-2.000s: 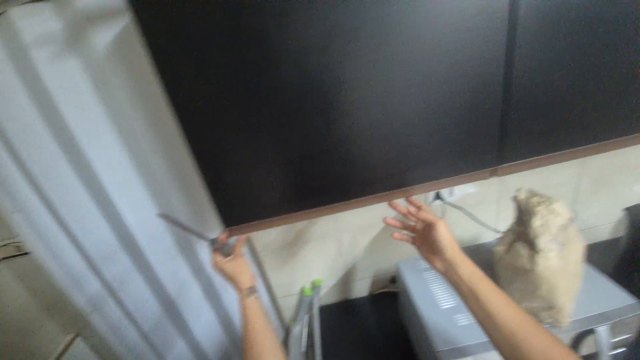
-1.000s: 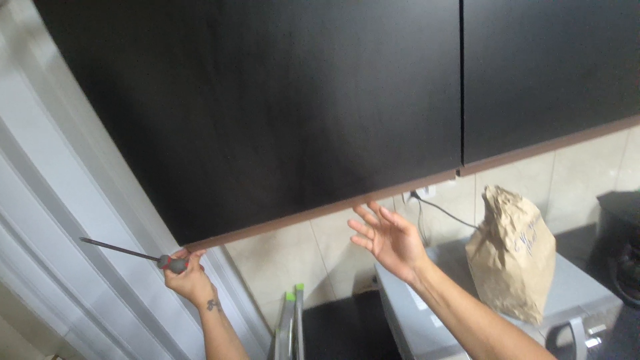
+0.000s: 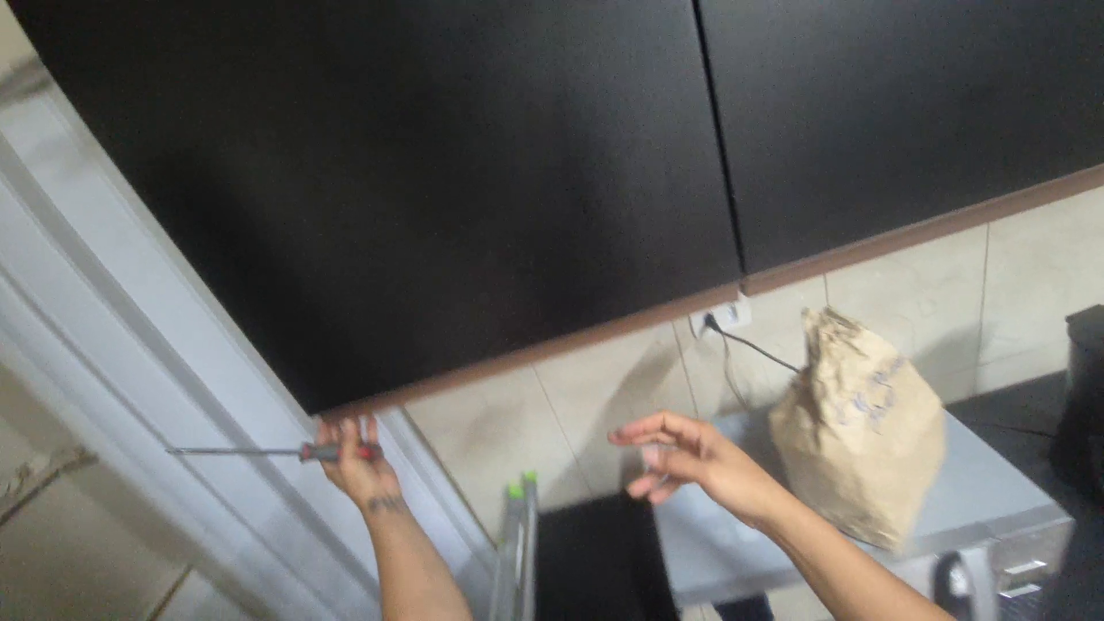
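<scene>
My left hand (image 3: 358,466) holds a screwdriver (image 3: 323,451) by its grey and red handle, its long shaft pointing left. The fingertips of that hand are at the lower left corner of a dark cabinet door (image 3: 483,207), which has a brown lower edge. My right hand (image 3: 681,457) is below the cabinet, fingers spread and slightly curled, holding nothing and apart from the door. A second dark door (image 3: 897,121) adjoins on the right across a narrow gap.
A crumpled brown paper bag (image 3: 862,431) bearing writing stands on a grey appliance (image 3: 992,492). Behind it, a black plug (image 3: 711,322) sits in a wall socket. Metal poles with green tips (image 3: 522,517) stand below the cabinet. A white door frame (image 3: 172,319) runs along the left.
My right hand has dropped away from the cabinet's lower edge, where it was close beneath it before. My left hand stays at the door's corner with the screwdriver. The view has shifted.
</scene>
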